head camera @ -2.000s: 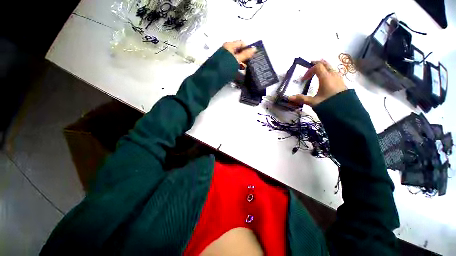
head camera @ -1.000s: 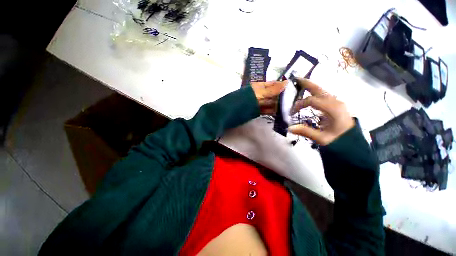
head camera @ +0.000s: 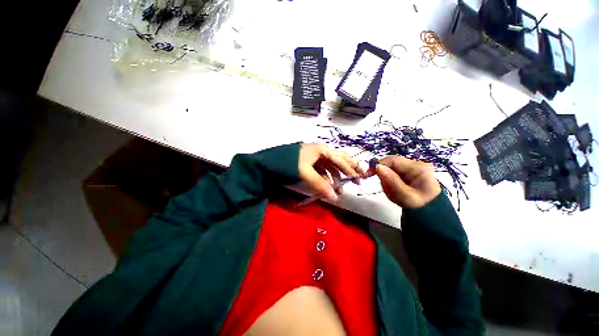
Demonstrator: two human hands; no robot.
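Observation:
My left hand (head camera: 326, 172) is near the table's front edge, its fingers closed on hang tags (head camera: 343, 180) seen nearly edge-on. My right hand (head camera: 406, 181) is just right of it, thumb and fingertips pinching the dark end of a hang tag string (head camera: 373, 164) at the tags. How far the string is through the tags cannot be told. Loose hang tag strings (head camera: 407, 143) lie tangled behind my hands. The stack of black printed hang tags (head camera: 309, 80) stands beyond, with the stack of white-faced hang tags (head camera: 362, 77) to its right.
Finished strung tags (head camera: 525, 147) lie in a heap at the right. Bundled tags (head camera: 506, 42) stand at upper right, beside orange-brown rubber bands (head camera: 433, 47). A clear bag of spare strings (head camera: 172, 33) lies at upper left. An open cardboard box (head camera: 108, 210) is below the table's left side.
Both hands have moved from the stacks to the front edge. The tags are now held edge-on in my left hand, and my right hand has taken a string end. The view has shifted slightly.

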